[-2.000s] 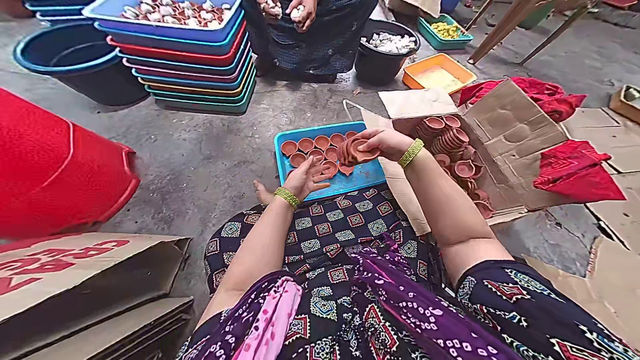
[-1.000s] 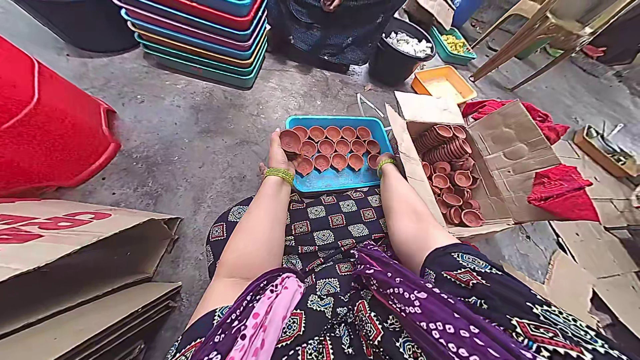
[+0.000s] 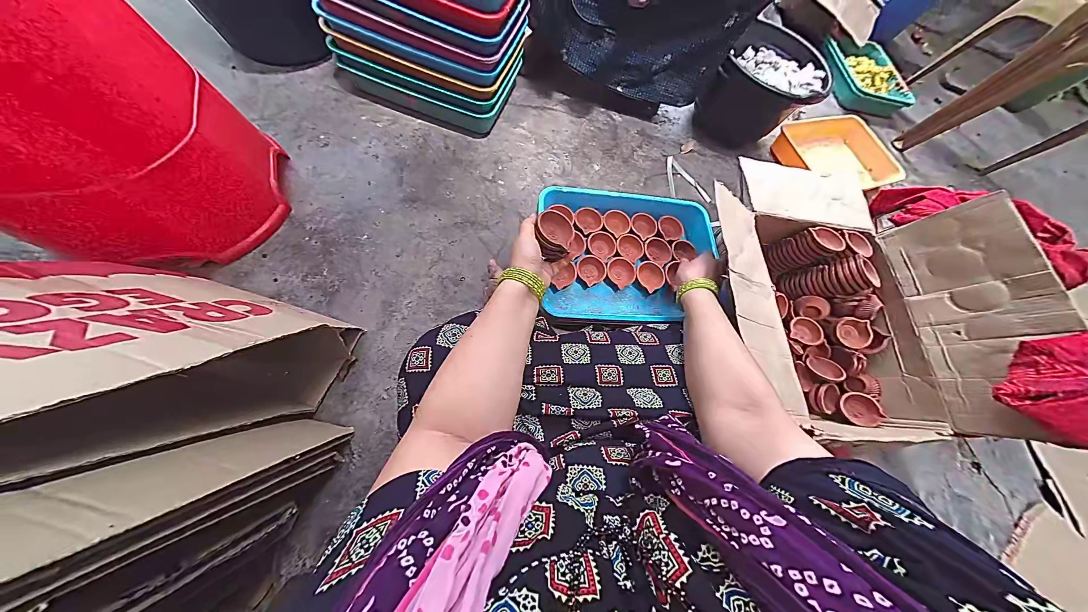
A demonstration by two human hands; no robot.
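Observation:
A blue plastic tray (image 3: 595, 304) rests at my lap, holding rows of small terracotta diya lamps (image 3: 630, 247). At its left side, my left hand (image 3: 527, 253) holds a short stack of diyas (image 3: 555, 228) over the tray's edge. My right hand (image 3: 699, 270) is at the right end of the tray, over the lamps there; its fingers are blurred, and whether it grips a lamp is unclear. Right of the tray stands an open cardboard box (image 3: 752, 280) with many more diyas (image 3: 850, 333), some nested in rows, others loose.
Stacked coloured trays (image 3: 425, 64) stand ahead. Beyond are a black bucket of white pieces (image 3: 731, 102), a yellow-orange tray (image 3: 837, 149) and a green tray (image 3: 875, 102). A red plastic container (image 3: 110, 127) and cardboard boxes (image 3: 170, 340) flank the left. A person in dark clothing (image 3: 646, 51) is opposite.
Both hands were together over the tray two seconds ago, the right holding diyas; they have moved apart to its two ends. The stack is now in my left hand.

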